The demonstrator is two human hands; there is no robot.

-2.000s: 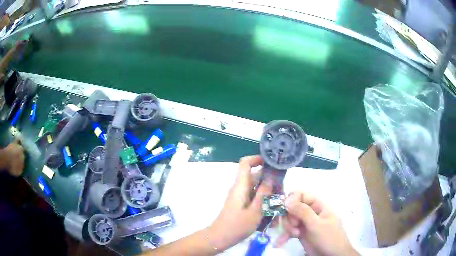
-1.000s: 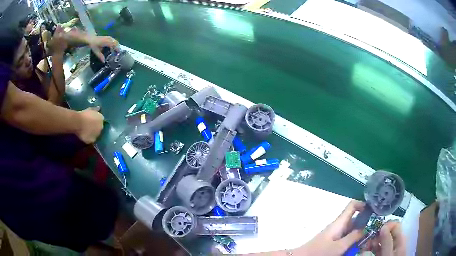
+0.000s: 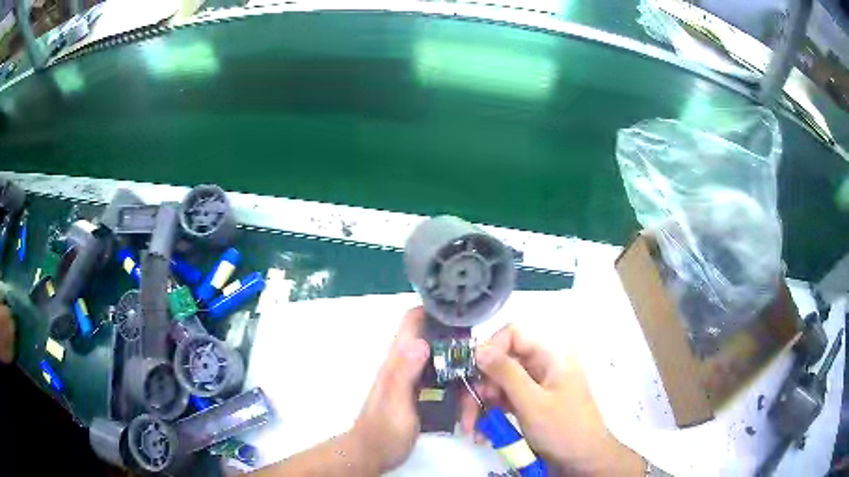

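A grey fan housing (image 3: 463, 272) stands in front of me, its round spoked head up and its handle shell towards me. My left hand (image 3: 391, 401) is shut on the handle from the left. My right hand (image 3: 549, 401) pinches the edge of a small green circuit board (image 3: 455, 360) at the top of the handle, just below the head. A blue battery cell (image 3: 508, 442) with a yellow band hangs by thin wires from the board, under my right hand. Whether the board is seated in the handle I cannot tell.
Grey housings (image 3: 207, 363) and blue cells (image 3: 236, 294) lie heaped at left. A clear plastic bag (image 3: 712, 233) sits in a cardboard box (image 3: 656, 340) at right, with more grey housings (image 3: 802, 396) beside it. A green belt (image 3: 307, 102) runs behind a pale metal edge. A hand shows at the far left edge.
The view has swung back right from the co-workers. The housing is now more central, with its head tilted towards me. The right fingers are still at the board, and the blue cell shows more fully.
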